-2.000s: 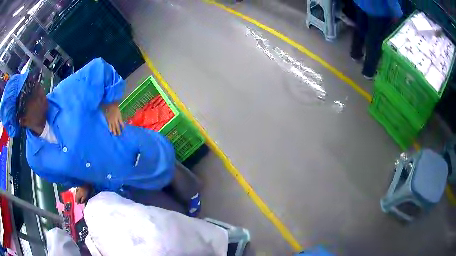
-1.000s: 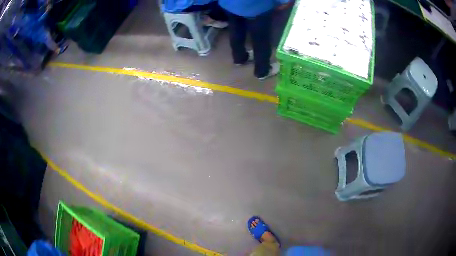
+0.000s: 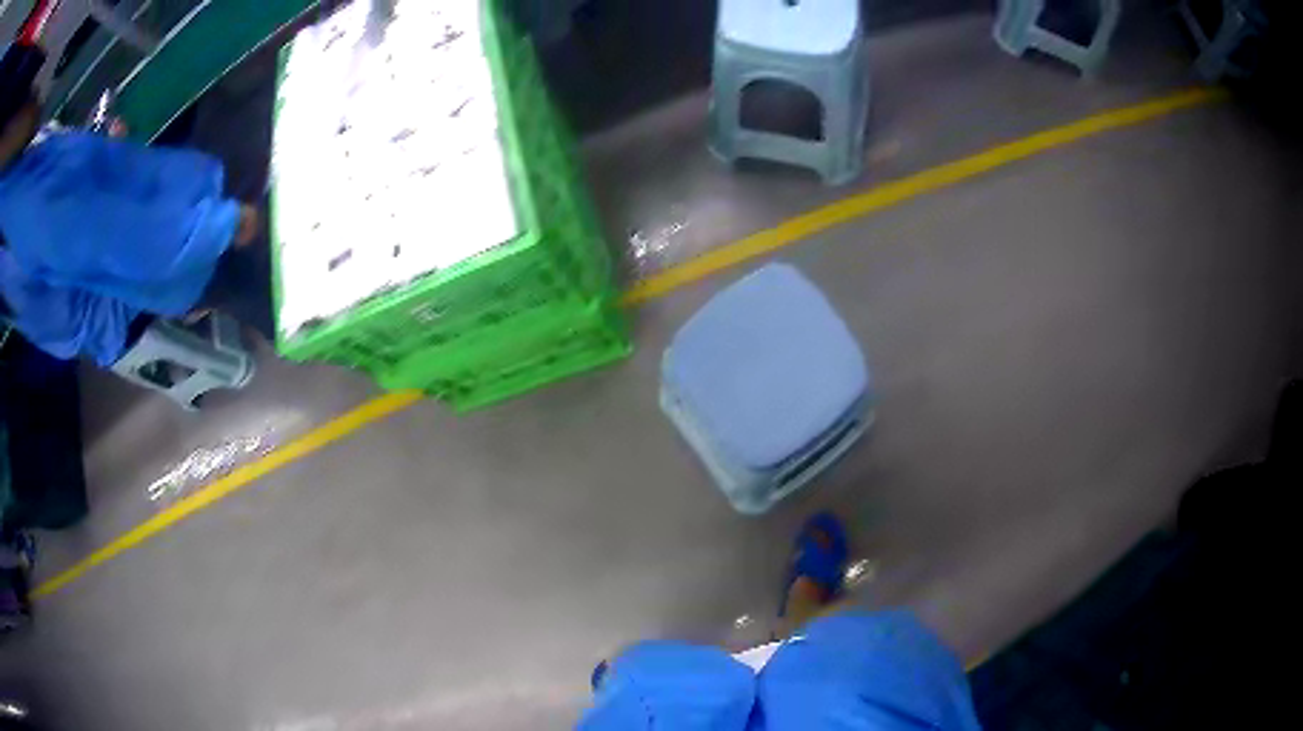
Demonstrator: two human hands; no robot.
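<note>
Neither of my hands is in view. A pale grey-blue plastic stool with a square top stands upright on the floor in front of me, its seat bare. Just below it is a foot in a blue slipper. Blue smock cloth fills the bottom edge, with a small white edge between its two parts. Left of the stool stand stacked bright green crates; a white surface with dark specks covers the top one.
A yellow line crosses the grey floor and passes behind the stool. Another stool stands at the top, with more at the upper right. A person in a blue smock is at the upper left beside a green-topped bench. Dark shapes fill the right edge.
The view has swung right. The crates have shifted to the left and the nearest stool to the middle. The crate with red packs has left the picture. More blue smock shows at the bottom.
</note>
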